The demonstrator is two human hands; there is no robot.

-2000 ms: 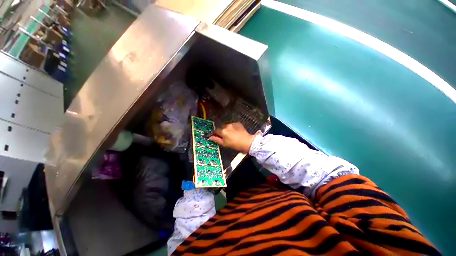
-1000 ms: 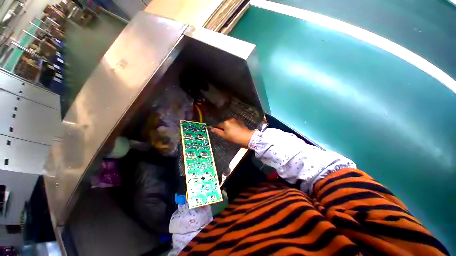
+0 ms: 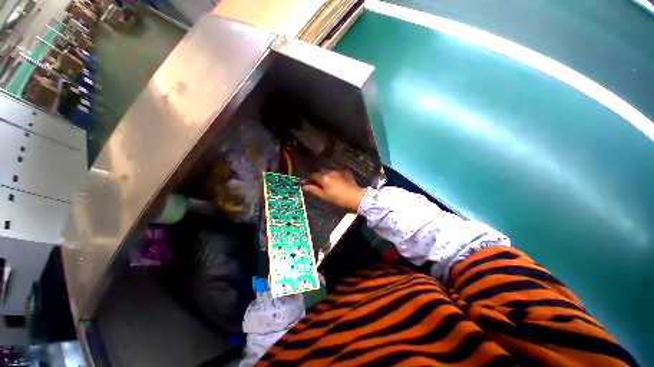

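Observation:
A long green PCB panel [image 3: 290, 233] with pale edges is held upright in the picture, in front of the open metal enclosure. My left hand is hidden behind the panel; its whitish sleeve and blue wrist band show at the panel's lower end, and it holds the panel from below. My bare right hand [image 3: 334, 188] is at the panel's upper right edge, with thumb and fingers pinched together. A tiny dark shape shows at its fingertips; I cannot tell if it is a tool.
The silver metal enclosure [image 3: 154, 118] surrounds the work, with clear bags [image 3: 242, 175], a purple bag [image 3: 152, 247] and a yellow-red curved thing [image 3: 288, 160] inside. A green bench top [image 3: 459, 136] is on the right. Tan cardboard sheets [image 3: 326, 23] lie at the top.
Since two seconds ago the panel has moved a little left and down. My right hand has moved from over the panel's face to its upper right edge.

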